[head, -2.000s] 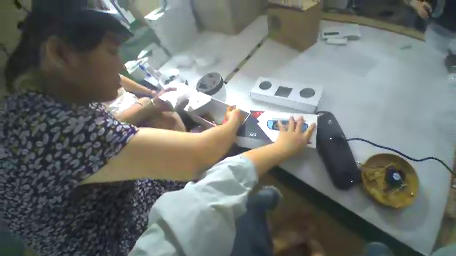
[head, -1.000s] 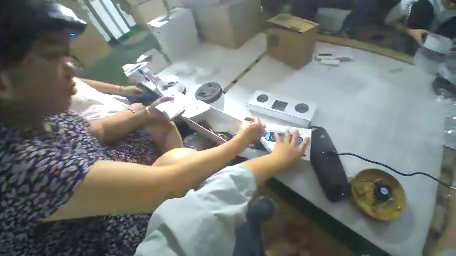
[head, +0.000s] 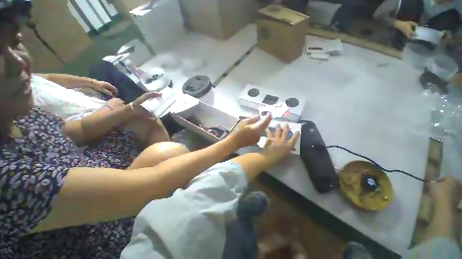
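Observation:
My left hand (head: 277, 143) lies spread on the white lid of the retail box (head: 293, 146), partly covering its blue mirror picture. My right hand (head: 445, 188) is at the right edge, fingers closed at the end of the thin black camera lead (head: 377, 165). The black mirror dash cam (head: 318, 158) lies beside the lid. Another person's hand holds a small white piece with a reddish mark (head: 279, 111) just above my left hand. The open box part (head: 200, 121) holds dark items. The white insert tray (head: 272, 102) lies behind.
A yellow round housing (head: 365, 186) sits right of the dash cam. A dark round part (head: 197, 86) is beyond the open box. A brown carton (head: 281, 33) stands at the back. Clear bags (head: 446, 115) lie far right. A seated person's arm reaches in from the left.
The view has shifted, and my right hand has come into the picture at the lead's end. The other person's hand has moved from the open box towards my left hand, with the white piece showing.

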